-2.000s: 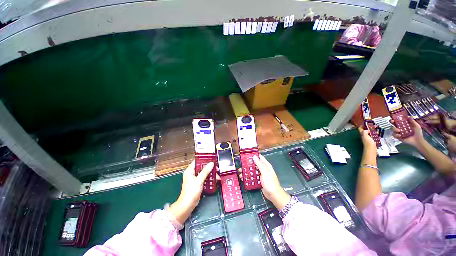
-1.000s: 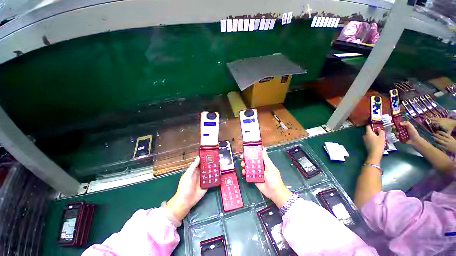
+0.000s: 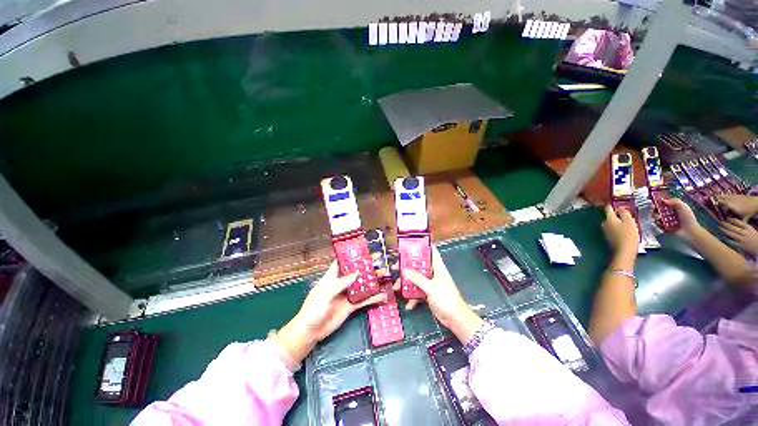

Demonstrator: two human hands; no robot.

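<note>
My left hand point(image 3: 326, 309) holds an open red flip phone point(image 3: 354, 265), thumb on its keypad, screen half up and lit white and blue. My right hand point(image 3: 440, 291) holds a second open flip phone point(image 3: 413, 235) beside it, thumb on the keypad and the screen also lit. A third open flip phone point(image 3: 385, 320) lies between and below them on the clear blister tray point(image 3: 401, 374), its upper half partly hidden by the held phones. Closed handsets point(image 3: 356, 408) lie in the tray pockets, some partly behind my right sleeve.
Closed handsets point(image 3: 125, 366) stand stacked at the left, beside a pile of trays point(image 3: 37, 358). A yellow box point(image 3: 445, 151) with a grey flap is at the back. White slips point(image 3: 559, 249) lie right of the tray. Another person's hands hold two open phones point(image 3: 622, 179) at the right.
Both held phones have shifted slightly. The left one now tilts, and my left fingers reach across the third phone. My thumbs have moved onto the keypads. The other person's phones have moved slightly.
</note>
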